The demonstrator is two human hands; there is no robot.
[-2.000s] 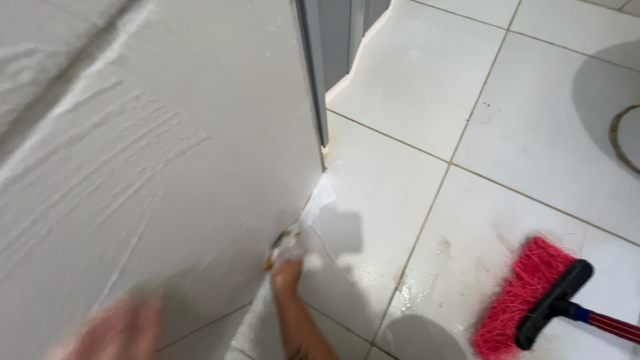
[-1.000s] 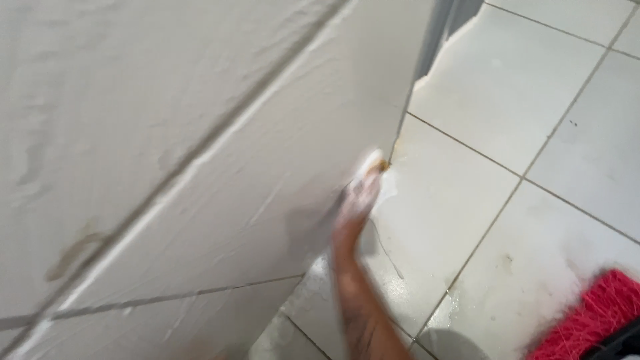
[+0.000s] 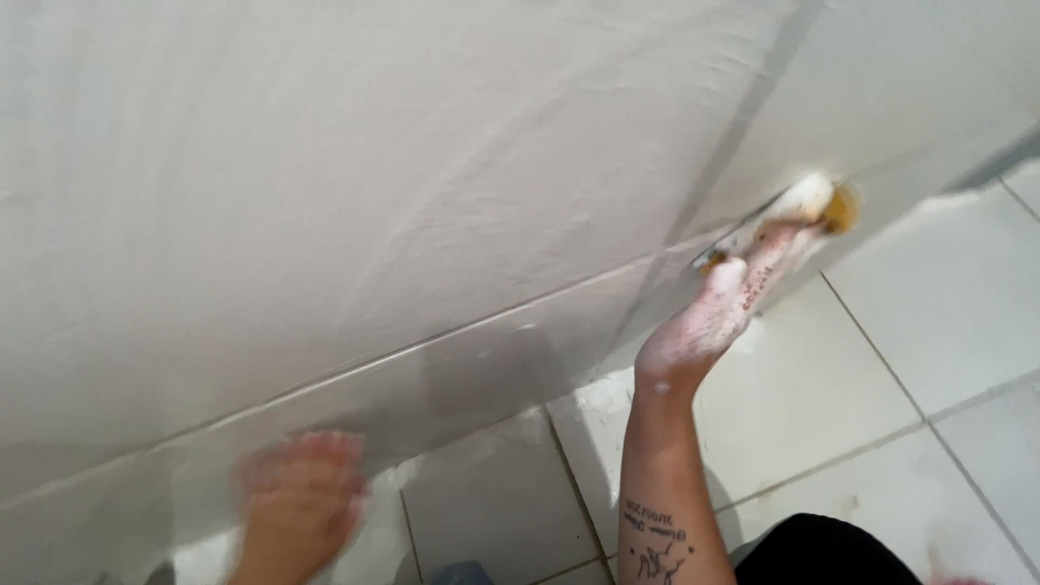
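My right hand (image 3: 731, 296), coated in white suds, presses a foamy sponge (image 3: 841, 210) against the lower part of the tiled wall (image 3: 487, 187). Only yellowish edges of the sponge show past the fingers and thumb; the rest is hidden by foam and the hand. At the lower left, my left hand (image 3: 305, 487) is blurred, near the base of the wall, with no object visible in it; its fingers are too blurred to tell their pose. Streaks of suds cover the wall, and a grout line runs across it just above the hands.
White floor tiles (image 3: 812, 390) with dark grout lines meet the wall's foot, with wet patches near the corner. A dark-clothed knee (image 3: 829, 552) is at the bottom right. A grey frame edge (image 3: 999, 158) stands at the far right.
The view has swung, and the pink-red broom seen earlier is out of frame. My right hand has moved from near the wall's end by the floor to higher on the wall. My left hand is back in view.
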